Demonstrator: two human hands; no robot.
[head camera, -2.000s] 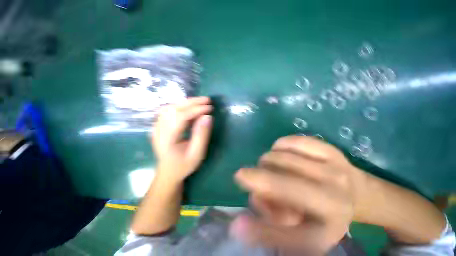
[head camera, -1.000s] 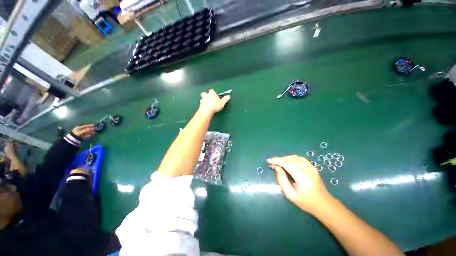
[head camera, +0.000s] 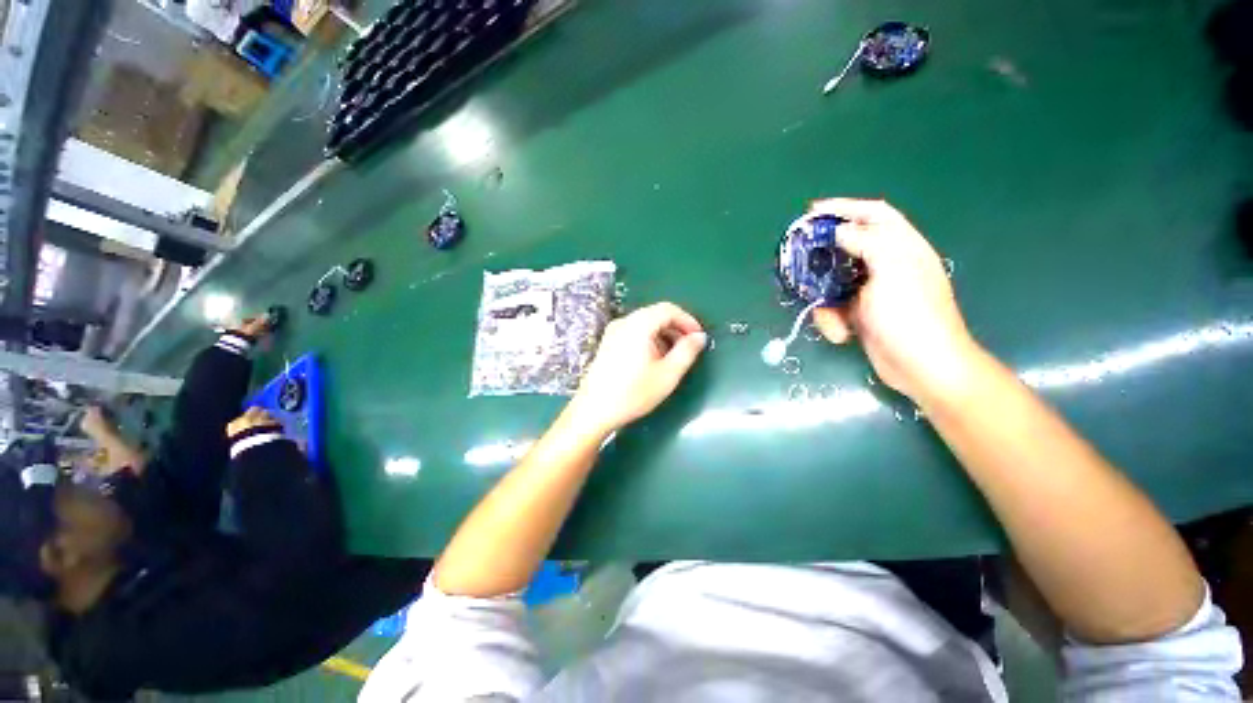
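Observation:
My right hand (head camera: 893, 282) holds a round black motor unit (head camera: 811, 261) by its right side, blue board face showing, above the bench. Its whitish lead with a pale connector (head camera: 775, 352) hangs down to the left. My left hand (head camera: 643, 364) is low over the bench, thumb and index fingertips close together; whether a small part is between them is unclear. Thin silvery rings (head camera: 822, 393) lie below and left of my right hand, which partly hides the group. A clear bag of rings (head camera: 543, 330) with a white label lies just left of my left hand.
Another motor unit (head camera: 893, 50) lies at the far right, one (head camera: 445, 229) beyond the bag, and more farther left. A black moulded tray (head camera: 419, 69) is beyond the far edge. A person in dark sleeves (head camera: 275, 501) works at a blue tray (head camera: 315, 412) on the left.
My left hand has come back from its far reach to beside the bag. My right hand has moved up from the loose rings and now holds a motor unit.

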